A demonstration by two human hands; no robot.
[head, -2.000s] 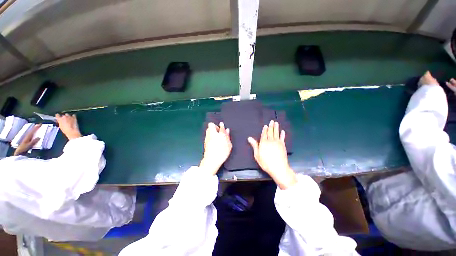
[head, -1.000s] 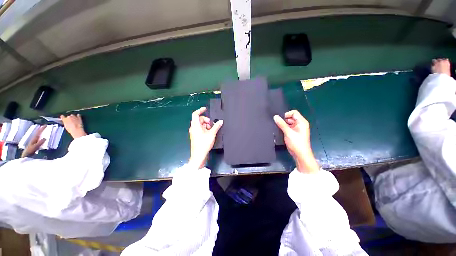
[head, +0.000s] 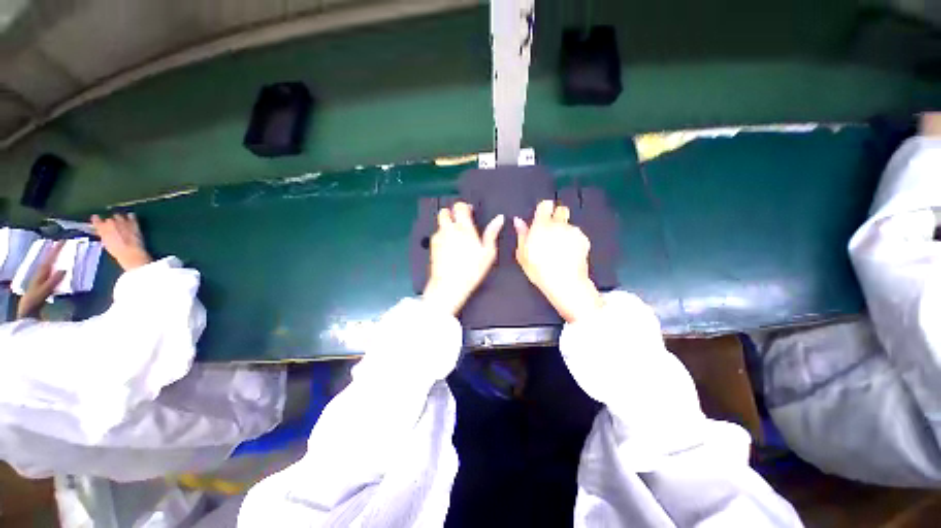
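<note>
A black card blank (head: 508,299) lies flat on the dark green bench in front of me, its side flaps out to left and right and its top flap reaching towards the white post. Slits show in the side flaps and a small round hole in the left one. My left hand (head: 460,258) lies on the left part of the blank, fingers pointing away from me. My right hand (head: 555,256) lies on the right part. The thumbs are near each other at the middle. Whether my fingers pinch any card edge is hard to tell. Whether more blanks lie beneath is hidden.
Folded black trays (head: 279,119) stand on the green strip behind, another tray (head: 591,66) right of the white post (head: 510,83). A person's hands are at white cards (head: 74,265) on the left. Another person's white sleeve (head: 908,211) is at the right.
A second ago my hands were apart at the sides of a blank with a raised panel; now they are closer together over a flat blank. The trays behind have shifted left in view.
</note>
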